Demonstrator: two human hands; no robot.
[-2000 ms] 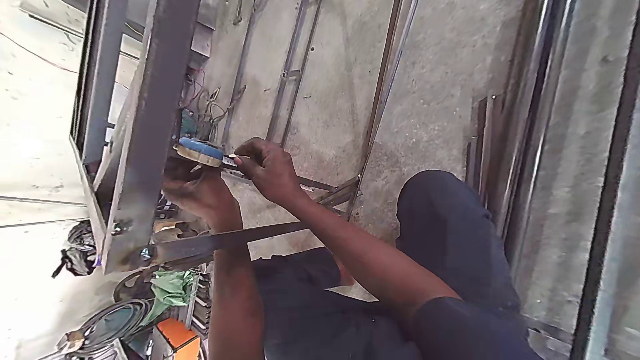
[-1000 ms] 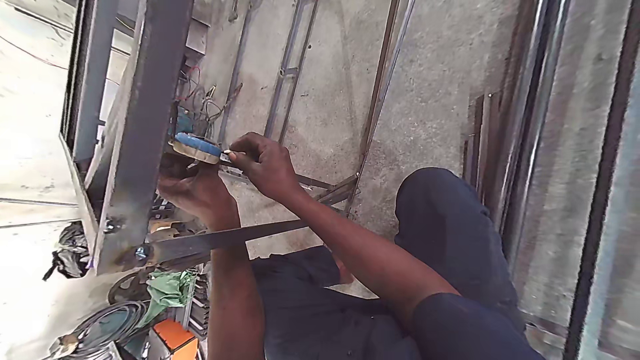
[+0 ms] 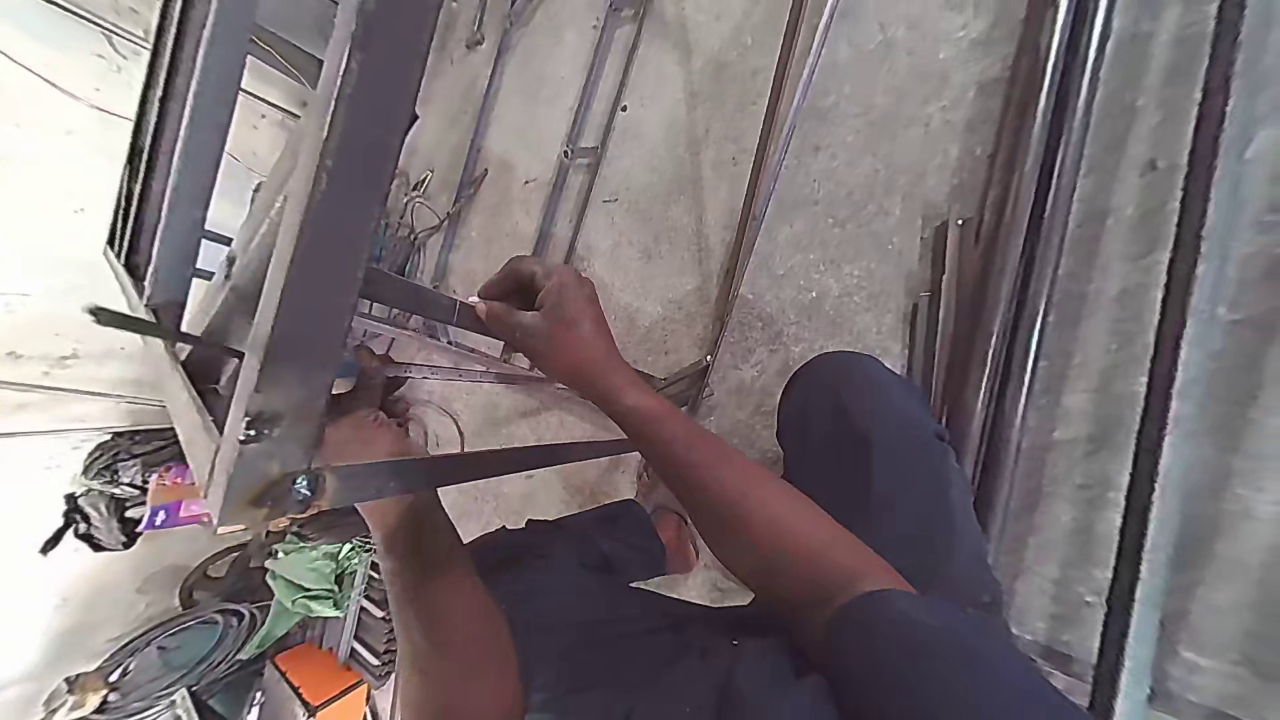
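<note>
My right hand (image 3: 560, 320) pinches a small white piece, probably chalk (image 3: 474, 300), at a dark flat metal bar (image 3: 425, 300), where a thin pale line crosses the bar. Lower and to the left, my left hand (image 3: 368, 425) is curled beside the upright of a welded steel frame (image 3: 325, 220). A blue and pale bit of the tape measure (image 3: 345, 375) shows at its fingers; the rest is hidden. A narrow marked strip (image 3: 460, 373) extends rightward from that hand. Another flat bar (image 3: 480, 465), joined to the frame's corner, crosses over my left wrist.
Steel lengths (image 3: 765, 170) and a narrow metal frame (image 3: 575, 150) lie on the concrete floor. Corrugated sheet (image 3: 1170, 400) and long bars stand at the right. At the lower left are coiled cable (image 3: 170, 650), green cloth (image 3: 310, 580), an orange box (image 3: 315, 675) and black plastic (image 3: 115, 480).
My left hand has moved down with the tape measure, away from the right hand. The tape's case, plain in the earlier frames, is now mostly hidden. A flat bar shows at my right fingertips.
</note>
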